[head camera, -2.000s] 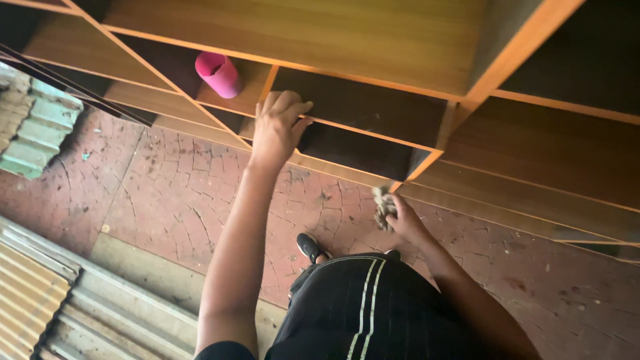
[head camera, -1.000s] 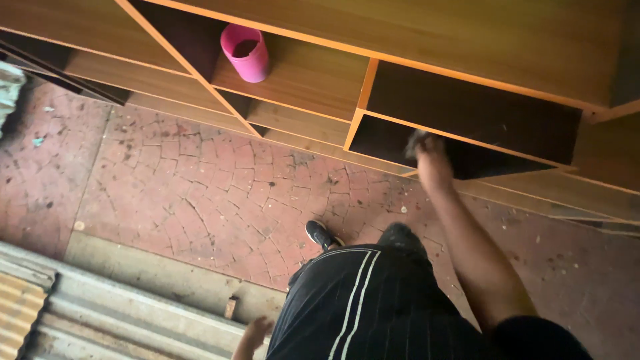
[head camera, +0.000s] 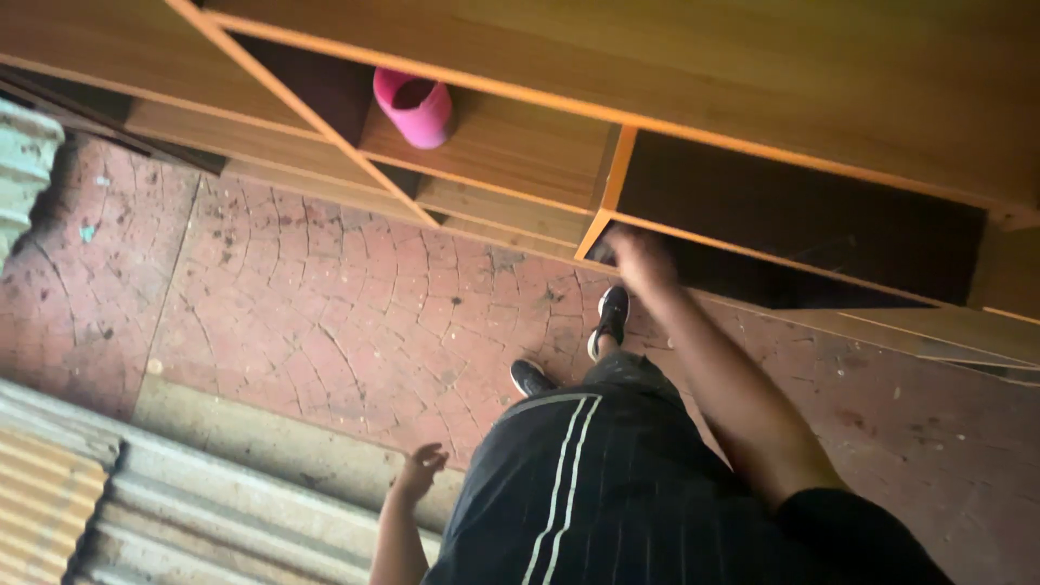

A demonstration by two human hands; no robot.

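My right hand [head camera: 638,256], blurred, is at the left end of a low dark compartment of the wooden shelf unit [head camera: 520,154]. A dark greyish bundle, perhaps a cloth, shows faintly at its fingers against the dark interior. My left hand [head camera: 422,471] hangs low by my left side, fingers apart, with nothing in it. A pink plastic cup [head camera: 418,110] stands in the compartment to the left of the dark ones, away from both hands.
Corrugated metal sheets [head camera: 211,504] lie at the lower left, and a greenish one [head camera: 24,179] is at the left edge. The red patterned floor [head camera: 325,309] has cracks and stains. My shoes [head camera: 609,317] are close to the shelf's lower edge.
My left hand was at the shelf's edge two seconds ago and has dropped to my side. My right hand has gone from beside the shelf into the low compartment, then to its left end.
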